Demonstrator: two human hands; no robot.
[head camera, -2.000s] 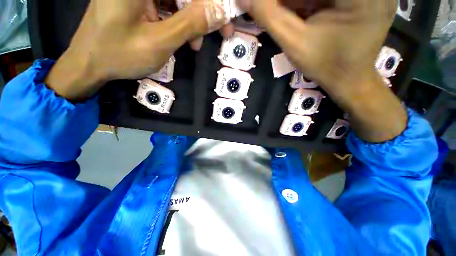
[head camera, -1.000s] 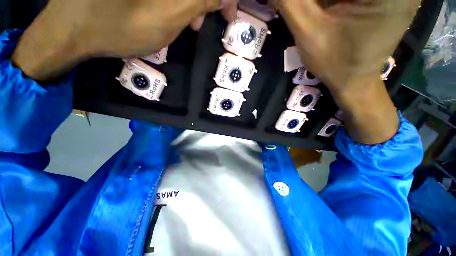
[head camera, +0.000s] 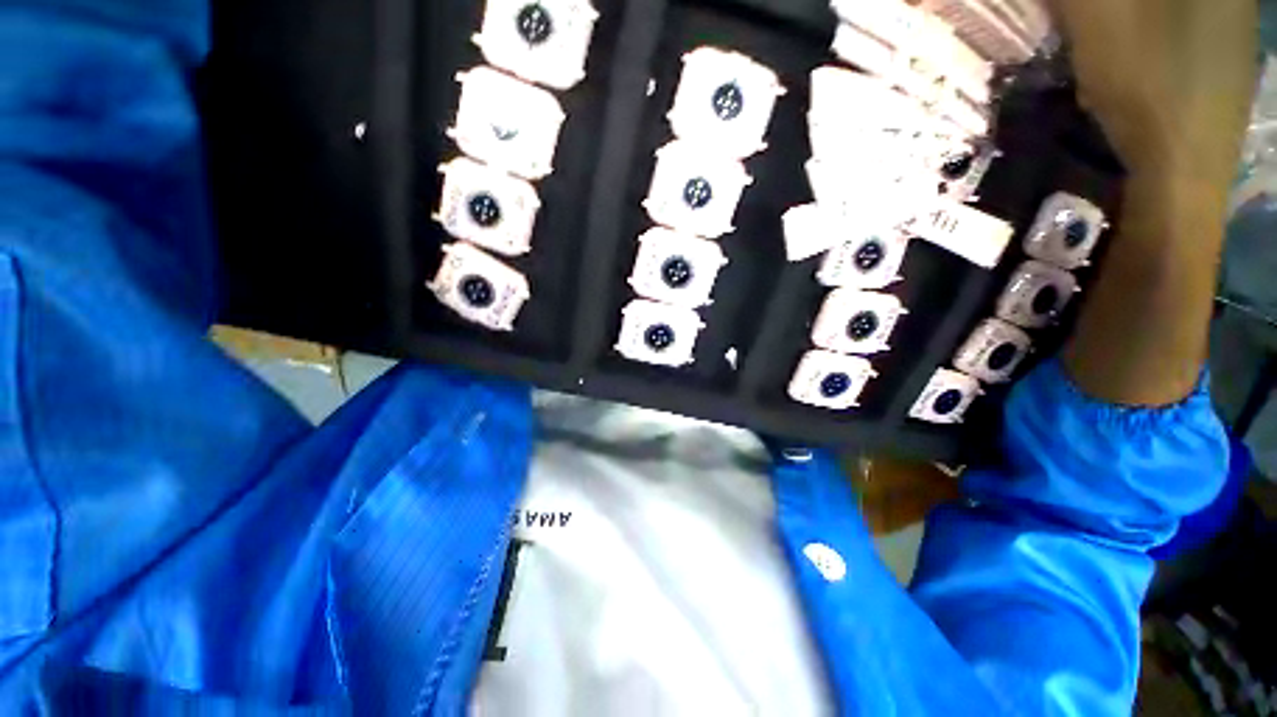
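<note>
The black compartment tray (head camera: 301, 252) lies in front of me. Pale pink-white watch bodies, such as this one (head camera: 677, 270), sit back up in short columns in its pockets, each with a dark round sensor. A loose pile of pale strap halves (head camera: 882, 133) covers part of the third column, with a few strips lying across the bodies. My right hand (head camera: 1141, 63) is at the top right beside the pile, blurred and cut off by the top edge; its fingers are hidden. My left hand is out of the picture; only the blue sleeve shows at the left.
My blue smock and white shirt (head camera: 630, 560) are below the tray's near edge. A brown surface (head camera: 896, 493) shows under that edge. Clear crumpled plastic (head camera: 1249, 196) lies at the far right, beyond my right forearm.
My hands, earlier together over the top of the tray, have parted. The left has left the picture to the upper left; the right has moved right and up. The strap pile and more watch bodies are uncovered.
</note>
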